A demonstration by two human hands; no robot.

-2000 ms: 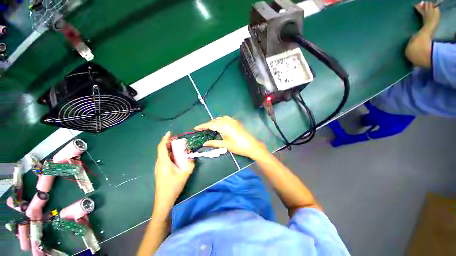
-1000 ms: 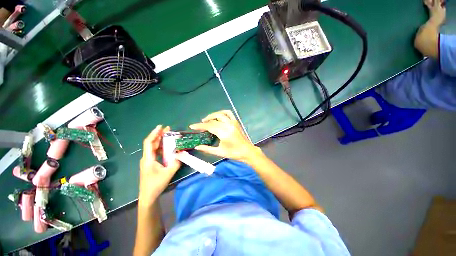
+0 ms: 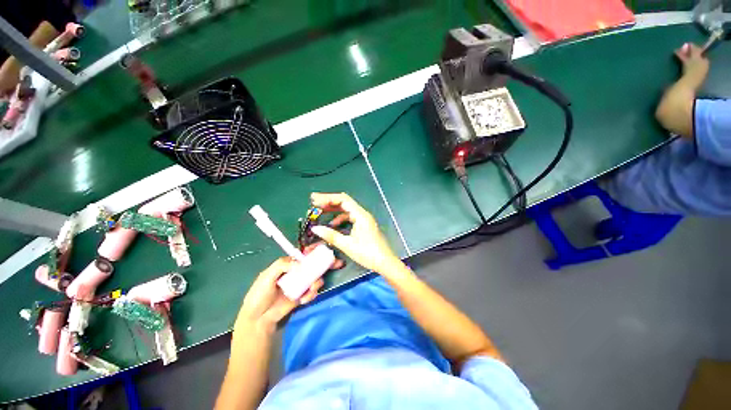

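Observation:
My left hand (image 3: pixel 268 296) holds a pink cylinder (image 3: pixel 307 274) near the bench's front edge. A narrow pale strip (image 3: pixel 274 231) projects from the cylinder towards the upper left. My right hand (image 3: pixel 357 238) is just right of it, its thumb and fingers on a small dark circuit board (image 3: pixel 308 227) seen nearly edge-on, with a bit of yellow and blue at its top. Fingers hide part of the board and any wires joining it to the cylinder.
Several pink units with green boards (image 3: pixel 149 225) lie at the left of the green bench (image 3: pixel 321 176). A black fan (image 3: pixel 222 142) stands behind them. A soldering station (image 3: pixel 469 120) with a looping cable is right of centre. Another person's arm (image 3: pixel 681 104) is at the right. A red sheet (image 3: pixel 565 18) lies beyond.
The pink cylinder has been turned, so its strip now points up and left instead of to the right. The board has tilted from flat, green face showing, to edge-on. The camera view has shifted.

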